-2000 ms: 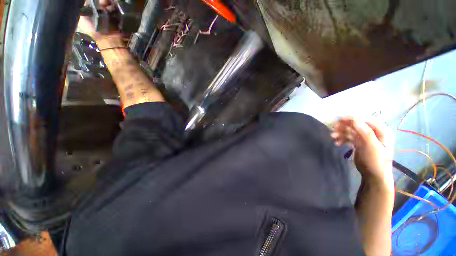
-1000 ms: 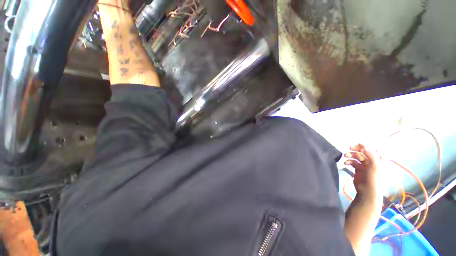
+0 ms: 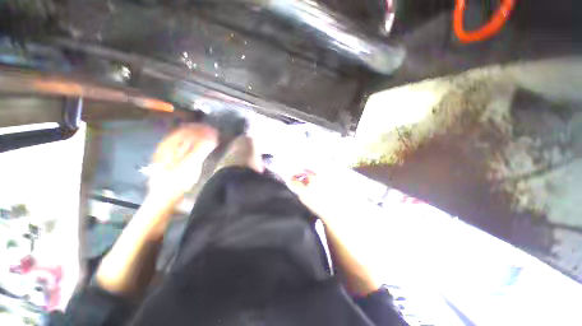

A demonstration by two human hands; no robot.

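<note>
The view is strongly blurred. My left hand (image 3: 185, 149) is left of centre, its forearm rising from the lower left. A dark, blurred object (image 3: 228, 124) is beside its fingers; whether it is gripped cannot be told. A skin-coloured patch (image 3: 241, 154) lies just below that object. My right hand (image 3: 306, 184) is right of centre over a bright, overexposed area, its fingers unclear. My dark-clothed body fills the bottom middle.
A dark machine bed with a shiny metal bar (image 3: 332, 28) crosses the top. A rusty, stained grey panel (image 3: 472, 140) juts in at right. An orange loop (image 3: 482, 22) is at upper right. A black handle (image 3: 73, 114) and blurred pink material (image 3: 44, 280) are at left.
The view has swung round. My left hand has come out of the machine at upper left. Both hands are now nearer each other in front of me. The blue tray and cords have left the view.
</note>
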